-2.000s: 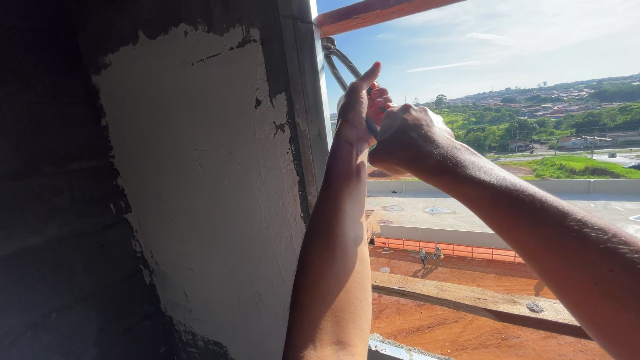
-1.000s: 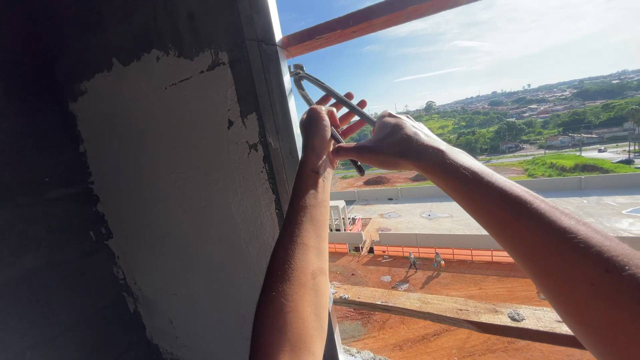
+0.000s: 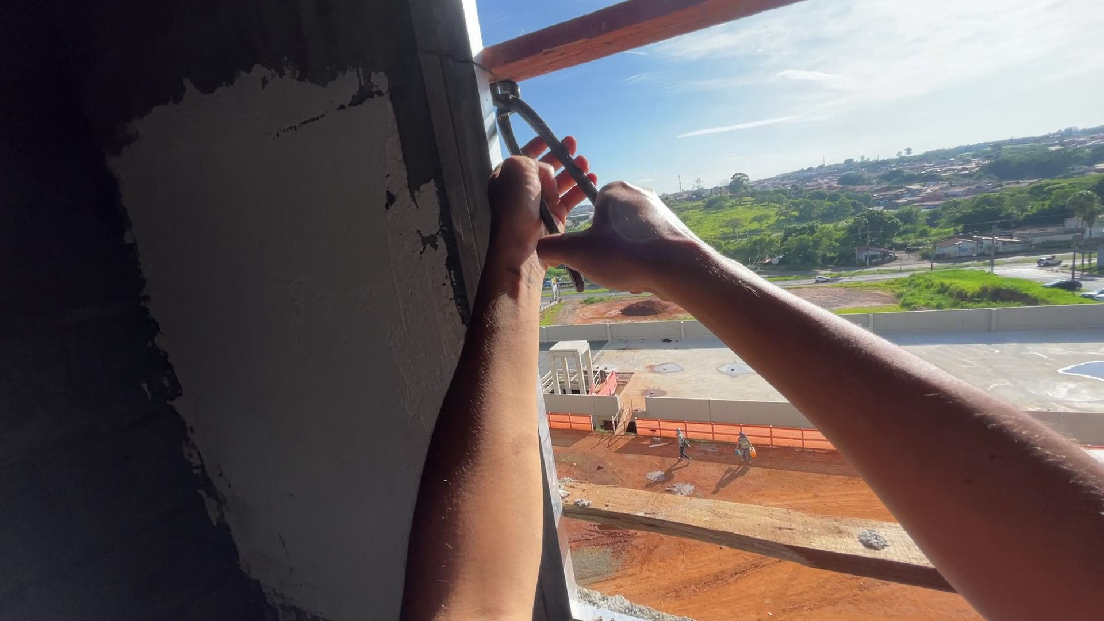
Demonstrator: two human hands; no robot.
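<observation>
Metal end-cutting pincers [image 3: 552,142] slant beside the window frame [image 3: 461,147], their jaws up at the frame just under a reddish wooden bar [image 3: 621,34]. A thin wire-like line shows above the jaws. My left hand [image 3: 526,190] is around the handle nearer the wall, its thumb side over it, while several fingers stand apart behind the handles. My right hand [image 3: 634,233] holds the end of the other handle, with its thumb across the lower end of the first one. Its fingertips are hidden.
At left stands a dark wall with a light plaster patch [image 3: 293,328]. A wooden plank [image 3: 750,522] crosses the opening low down. Far below, outside, are red ground [image 3: 690,578], an orange barrier [image 3: 733,434], two people [image 3: 744,447] walking and a concrete slab [image 3: 949,354].
The left fingers, wrapped close around the handles two seconds ago, have spread. The pincers' handles have come further into sight. The view has shifted somewhat to the right since the earliest frame.
</observation>
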